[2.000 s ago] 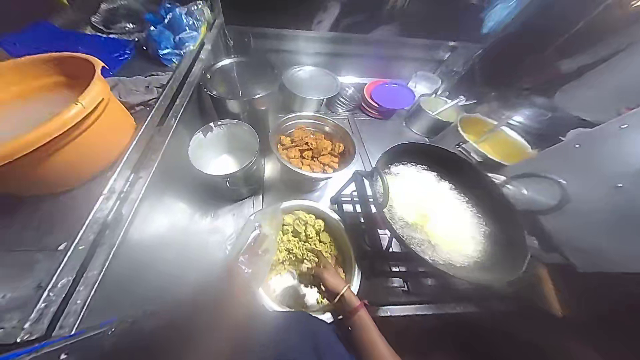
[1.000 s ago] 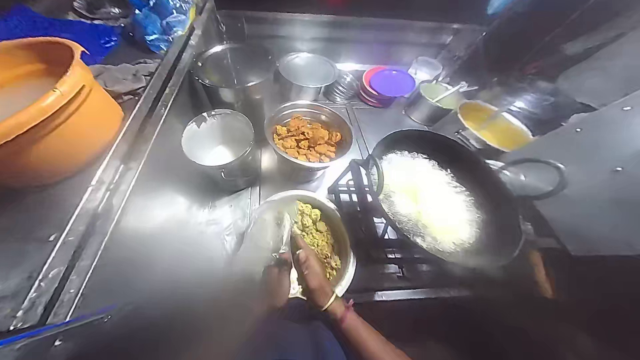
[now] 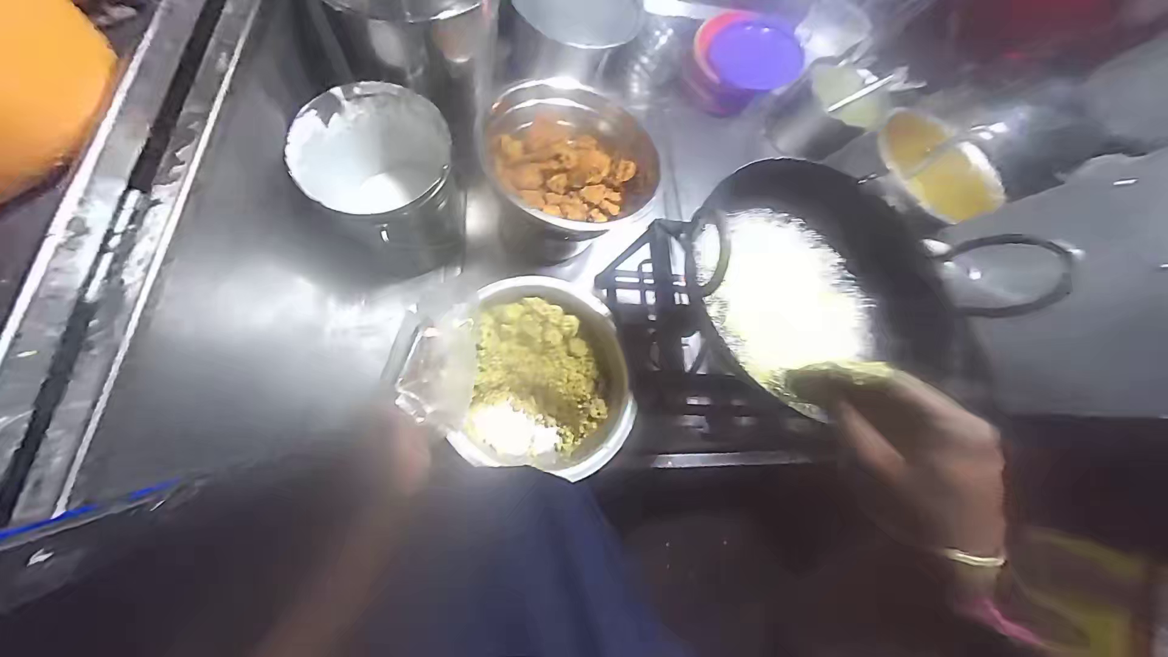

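My right hand (image 3: 922,447) is over the near edge of a black wok (image 3: 912,301), its fingers on a greenish-yellow coated piece of food (image 3: 835,376). Bright, bubbling liquid (image 3: 785,292) fills much of the wok. To the left, a metal bowl (image 3: 620,429) holds a crumbly yellow-green food mix (image 3: 538,365) with a glaring white patch at its near side. My left hand (image 3: 411,452), blurred, is at that bowl's left side, by a clear plastic bag or container (image 3: 443,370) that it seems to grip.
Behind the bowl stand a steel pot of orange-brown fried pieces (image 3: 566,173) and a pail with white contents (image 3: 370,151). A black burner grate (image 3: 671,319) lies beside the wok. Purple and red plates (image 3: 753,55), a pot of yellow liquid (image 3: 944,169) and an orange tub (image 3: 50,91) sit farther out.
My right hand has moved right, from the bowl to the wok's near edge, with a piece of food. My left hand has stayed by the bowl's left side. The view has shifted closer.
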